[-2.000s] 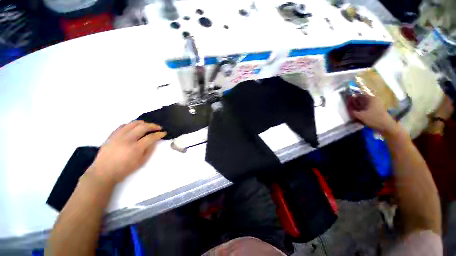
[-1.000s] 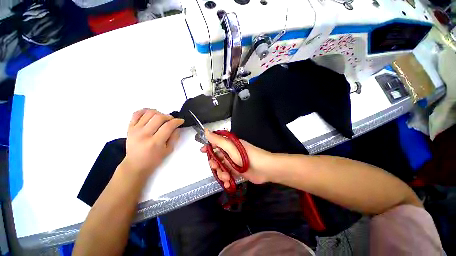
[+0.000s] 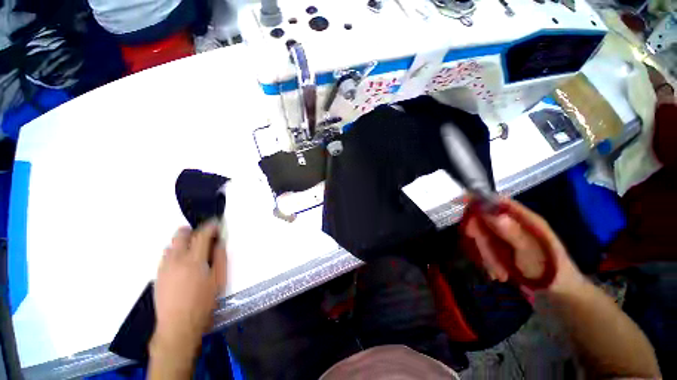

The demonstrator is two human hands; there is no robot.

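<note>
My left hand (image 3: 189,278) holds a small black fabric piece (image 3: 199,194) over the table left of the needle, apart from the cloth at the needle. Part of the black cloth hangs below that hand at the table's front edge. My right hand (image 3: 519,249) holds red-handled scissors (image 3: 486,194), blurred, blades pointing up and left over the table's front edge. A black cut panel (image 3: 371,174) lies under and right of the presser foot (image 3: 303,141) and hangs over the front edge.
The white sewing machine (image 3: 416,67) stands at the back, its dark display at right. A tan packet (image 3: 590,111) lies at the right table end beside a dark flat item (image 3: 555,128). Blue tape (image 3: 21,230) marks the left end. Another person shows at upper left.
The small black piece is now separate from the cloth at the needle, and my left hand has moved it left and down. My right hand has moved right with the scissors.
</note>
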